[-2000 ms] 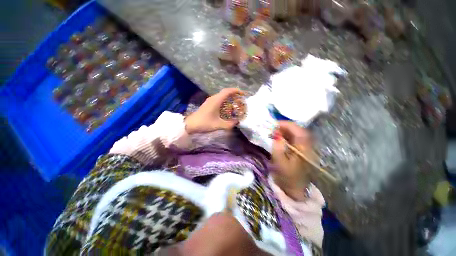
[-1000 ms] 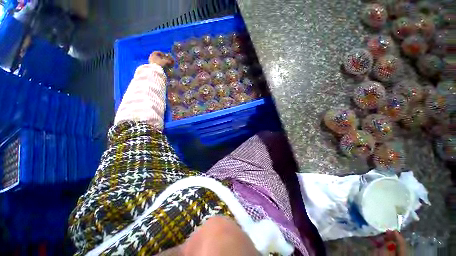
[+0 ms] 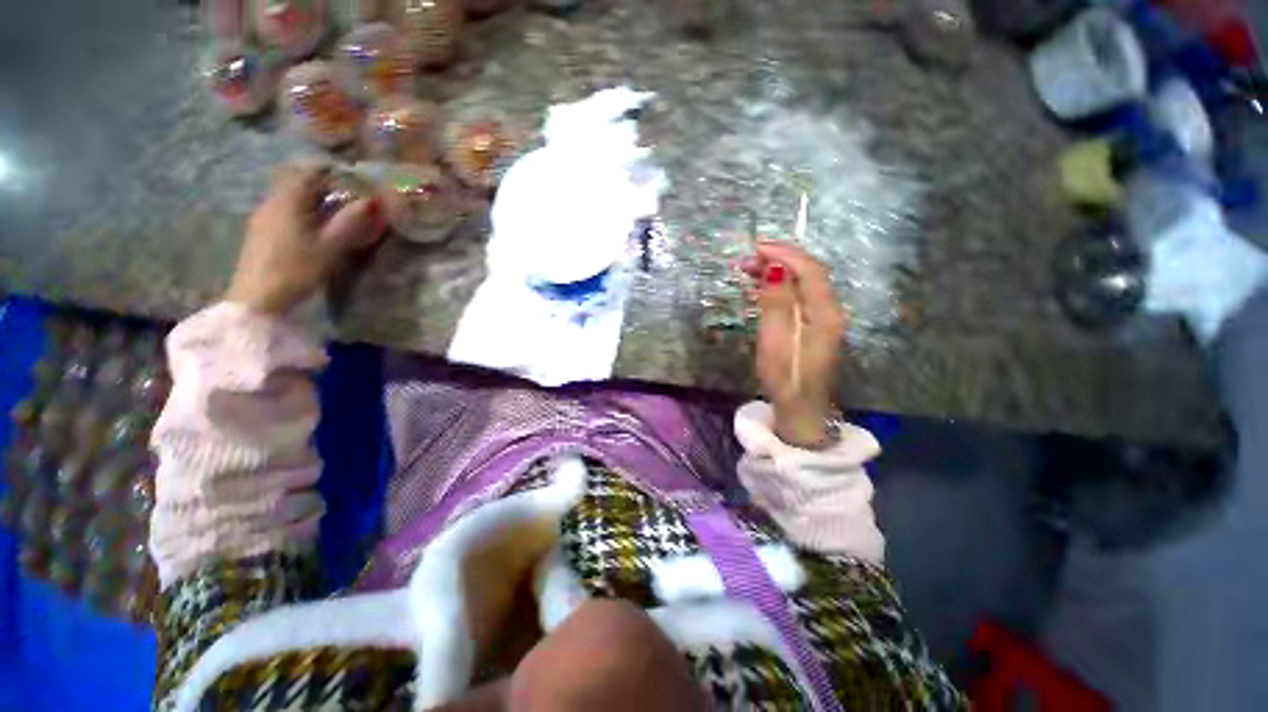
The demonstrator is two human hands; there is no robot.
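Note:
My left hand [image 3: 299,237] has its fingers around a decorative ball [image 3: 342,195] at the near edge of a group of balls on the speckled counter. More glittery orange-red balls [image 3: 323,103] lie just beyond it. My right hand [image 3: 800,327] holds a thin pale brush [image 3: 797,334] upright beside the pile of tiny clear pieces [image 3: 834,181]. The white round dish [image 3: 559,209] sits between my hands on a crumpled white sheet [image 3: 535,334] with blue stains. The dish looks overexposed, so its contents cannot be told.
A blue crate [image 3: 70,647] filled with balls is at the lower left, below the counter edge. At the far right are a white pot [image 3: 1089,66], a yellow item [image 3: 1092,174], a dark shiny round container [image 3: 1099,271] and white tissue [image 3: 1203,264]. A red item [image 3: 1029,675] shows at lower right.
The view has swung right. My left hand has left the crate and is now at a ball on the counter. My right hand, with the brush, is now fully in view by the clear pieces.

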